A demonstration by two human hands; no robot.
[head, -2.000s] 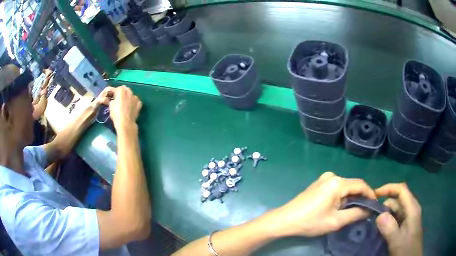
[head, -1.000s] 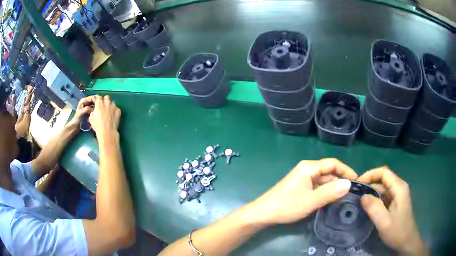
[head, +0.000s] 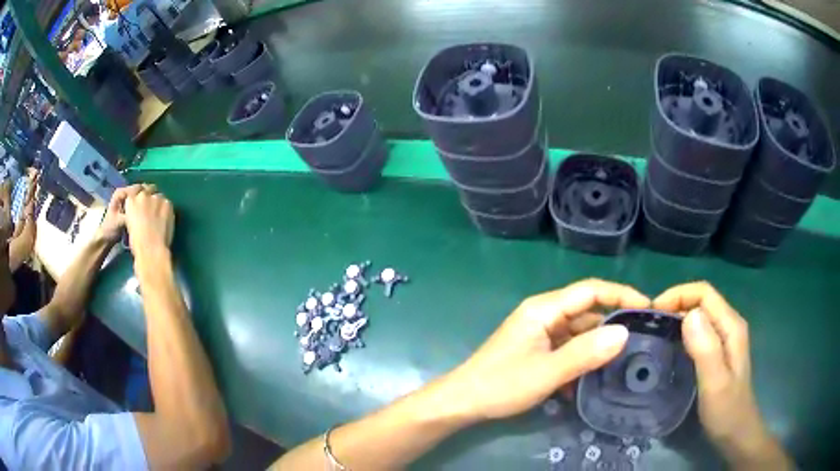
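Observation:
A dark grey housing [head: 642, 391] lies in front of me at the lower right, its open side with the round centre post facing me. My left hand [head: 576, 345] grips its upper left rim, thumb on the inner wall. My right hand [head: 718, 354] grips its upper right edge. The fingertips of both hands nearly meet behind the top rim. Whether a small part is between the fingers cannot be seen. Several small fittings [head: 592, 452] with pale discs lie just below the housing. A larger pile of small fittings [head: 330, 317] lies to the left.
Stacks of housings [head: 502, 175] stand beyond my hands, with a single housing [head: 596, 207] among them. A shorter stack [head: 339, 143] stands further left on the bright green strip [head: 221, 158]. A person's arm [head: 170, 340] is at the left edge of the bench.
The view has shifted right, so the bench items appear further left. The housing has tilted to show more of its inside, and small fittings below it have come into view. Both hands still hold it.

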